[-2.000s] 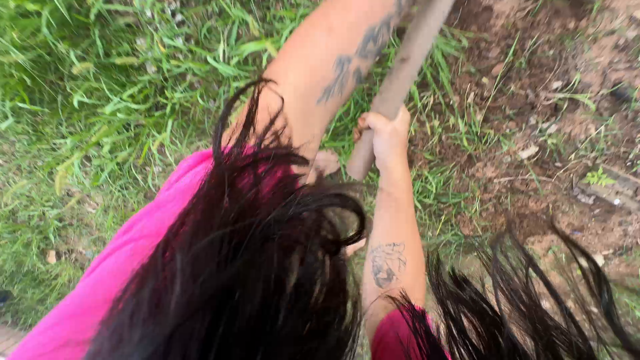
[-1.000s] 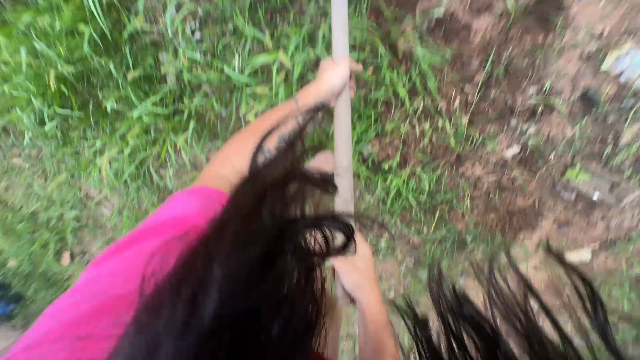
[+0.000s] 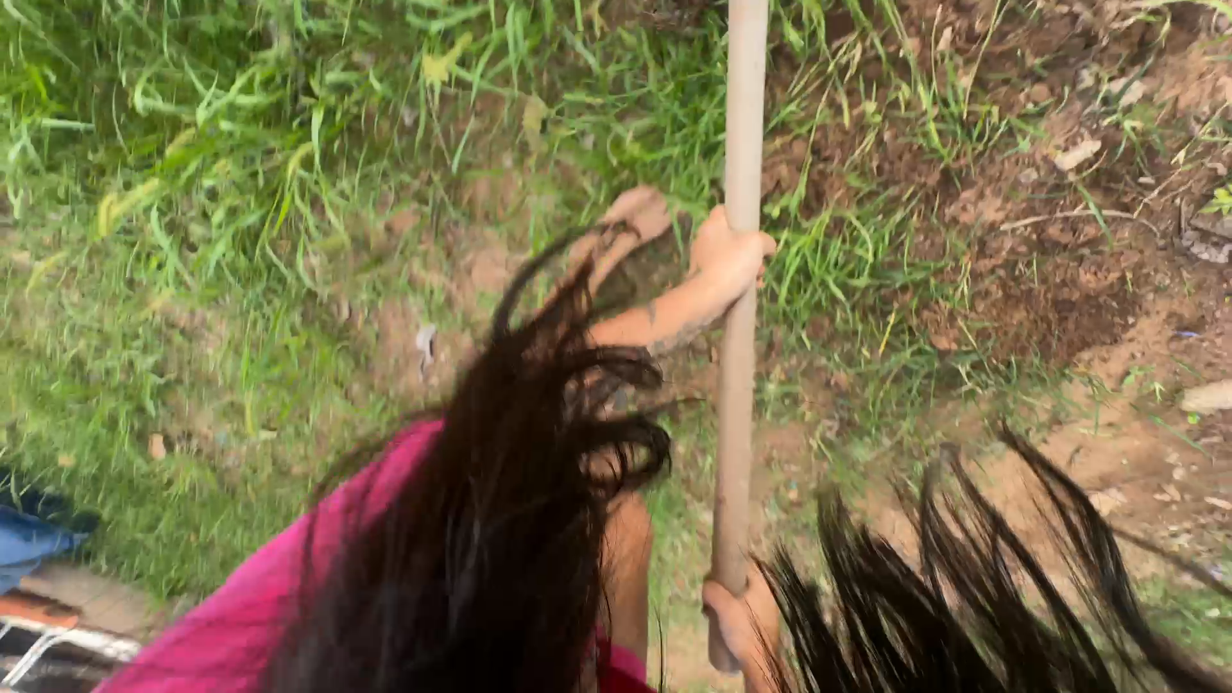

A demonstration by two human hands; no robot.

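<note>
A long wooden pole runs nearly upright through the view; its upper end is out of frame, so I cannot tell if a tool head is fixed to it. My left hand is closed round the pole in the upper middle. Lower down, my right hand grips it just above its rounded near end. Long dark hair hangs over the left arm and hides part of it, along with some of the pink sleeve. A bare foot shows on the ground left of my left hand.
Tall green grass covers the upper left. Reddish bare soil with small stones and twigs lies to the right. At the lower left edge are blue fabric and a white metal rack.
Two seconds ago the pole slanted up to the right; now it stands nearly upright in view. Since one second ago, both hands appear lower in the picture, still on the pole.
</note>
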